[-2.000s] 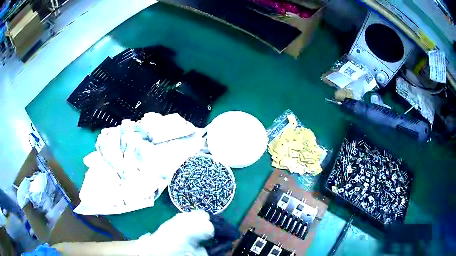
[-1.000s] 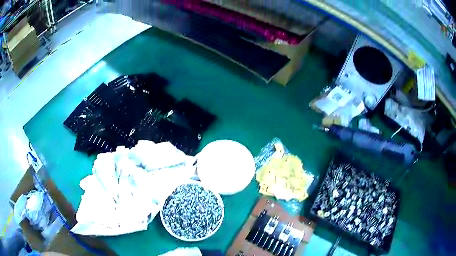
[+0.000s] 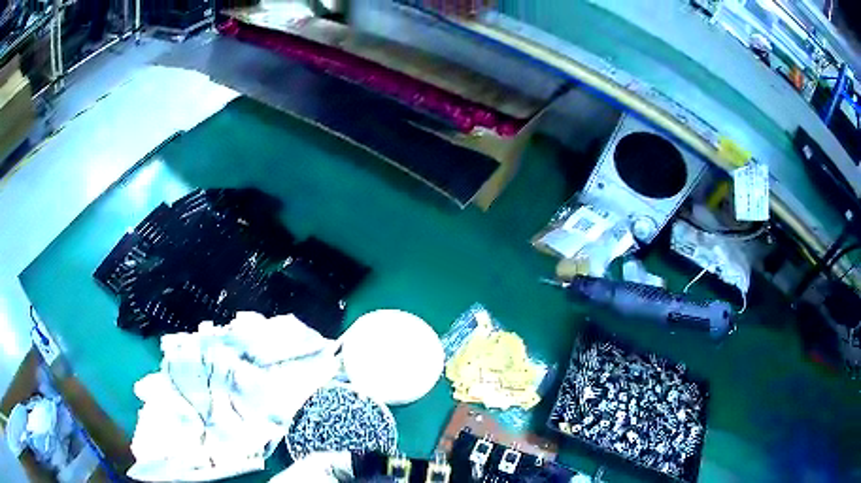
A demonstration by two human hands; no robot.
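My left hand [image 3: 319, 468], in a white glove, is cut off by the bottom edge. It is at the left end of a black panel [image 3: 418, 468] with two pale square parts and appears to grip it; the fingers are hard to make out. A second black panel with two square parts [image 3: 495, 457] lies on the brown fixture [image 3: 464, 423]. My right hand is not clearly in view. The round white bowl of small silver fasteners [image 3: 342, 432] is just above my left hand. The electric screwdriver [image 3: 651, 306] lies at the right.
Black panels [image 3: 203, 259] are heaped at left, above a crumpled white cloth [image 3: 227, 391]. A white round lid [image 3: 392, 357], yellow pads [image 3: 496, 368] and a black tray of metal parts [image 3: 631, 406] stand across the middle. A fan-like unit [image 3: 649, 168] and an open carton [image 3: 491, 179] are behind.
The view has tilted up, so the bench items sit lower in the picture. A black panel now shows beside my left glove at the bottom edge, left of the fixture.
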